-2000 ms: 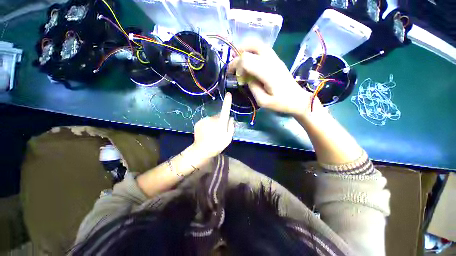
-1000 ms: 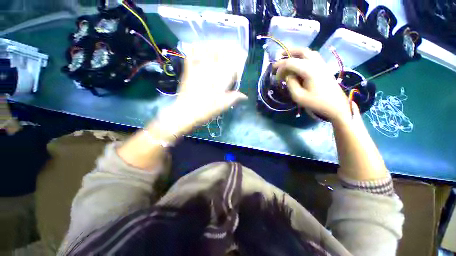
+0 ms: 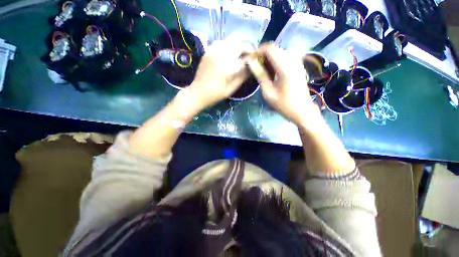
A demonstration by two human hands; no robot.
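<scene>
A camera base housing (image 3: pixel 245 93) lies in the middle of the bench, mostly hidden under both hands. A white bracket plate (image 3: pixel 245 22) stands behind it. My left hand (image 3: pixel 220 69) and my right hand (image 3: pixel 283 80) meet over this housing with fingertips close together. Yellow covers show on the right fingertips. What the fingers hold is hidden. To the left another housing (image 3: pixel 173 75) has yellow, red and purple wires rising from its black cup. To the right more housings (image 3: pixel 347 90) stand close together with red, orange and black leads.
Black camera head modules (image 3: pixel 93 45) cluster at the left and more (image 3: pixel 354 16) line the back right. A tangle of thin white strands (image 3: pixel 385 108) lies on the green mat (image 3: pixel 402 135) at the right. Brown cartons (image 3: pixel 55 190) stand below the near edge. A black tray (image 3: pixel 422 22) is far right.
My left hand has moved right from the left-hand housings to meet my right hand over the middle housing. My right hand has moved left, away from the housings at the right.
</scene>
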